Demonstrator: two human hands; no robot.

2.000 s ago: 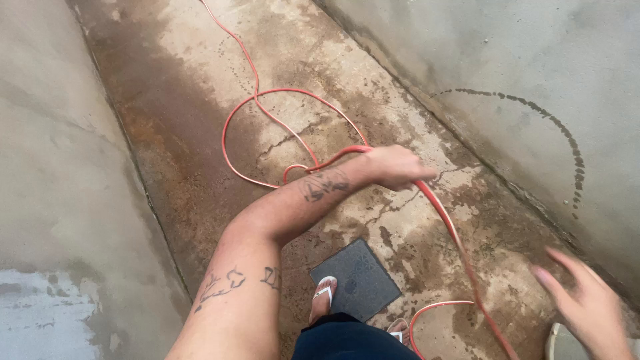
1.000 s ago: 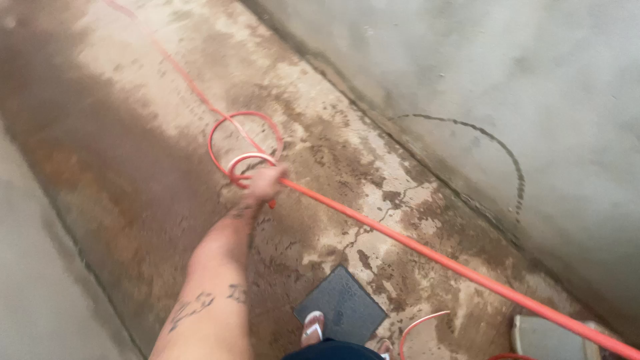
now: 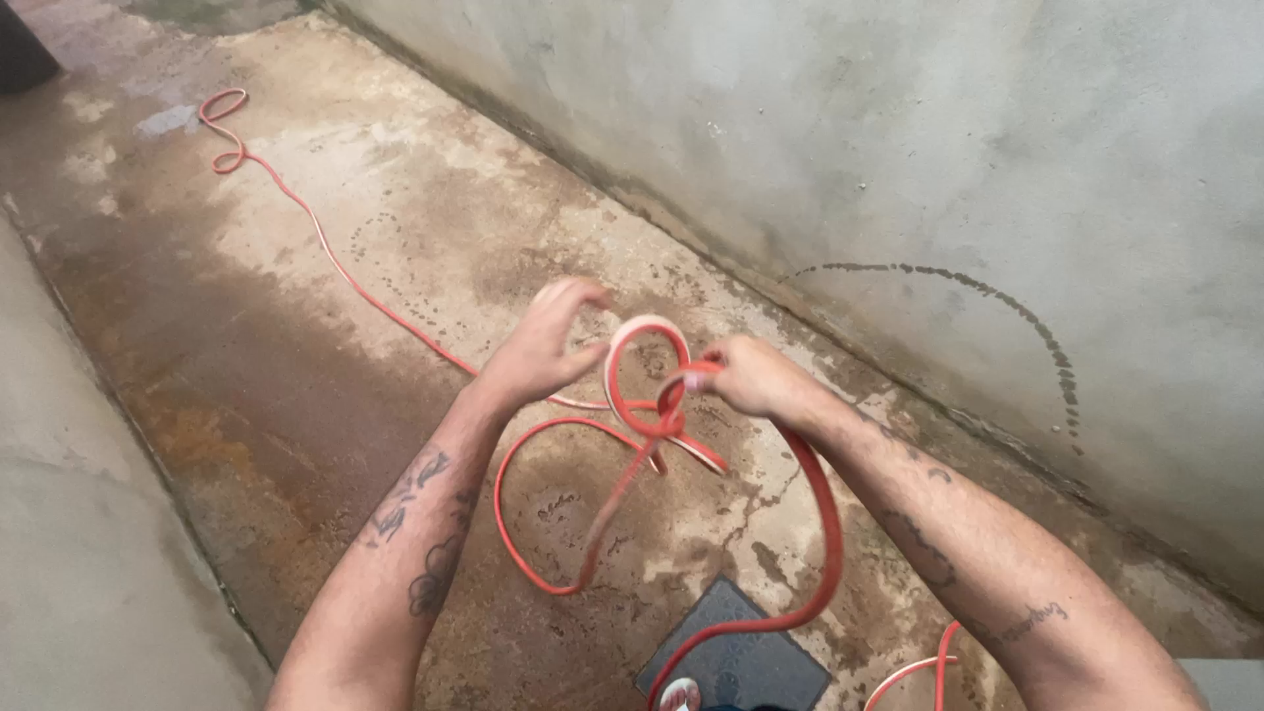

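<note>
A red hose with a pale stripe (image 3: 822,533) hangs from my right hand (image 3: 755,375), whose fingers are closed on it at mid-height. Just left of that hand, a small twisted loop of the hose stands in the air. My left hand (image 3: 548,341) is beside this loop, thumb and fingers apart, with nothing visible in its grasp. Below, a wider loop of hose hangs or lies over the wet concrete floor; which of the two I cannot tell. From there the hose runs away to the upper left and ends in small curls.
Concrete walls flank the narrow passage, the right one (image 3: 987,148) with a curved wet mark. A dark square tile (image 3: 736,632) lies by my sandalled foot (image 3: 679,695). More hose (image 3: 904,671) is at the lower right. A dark object (image 3: 22,49) stands at the far left corner.
My left hand, which gripped the hose a second ago, has let go. My right hand has come into view from the right, holding the hose. The stretched length of hose now hangs slack.
</note>
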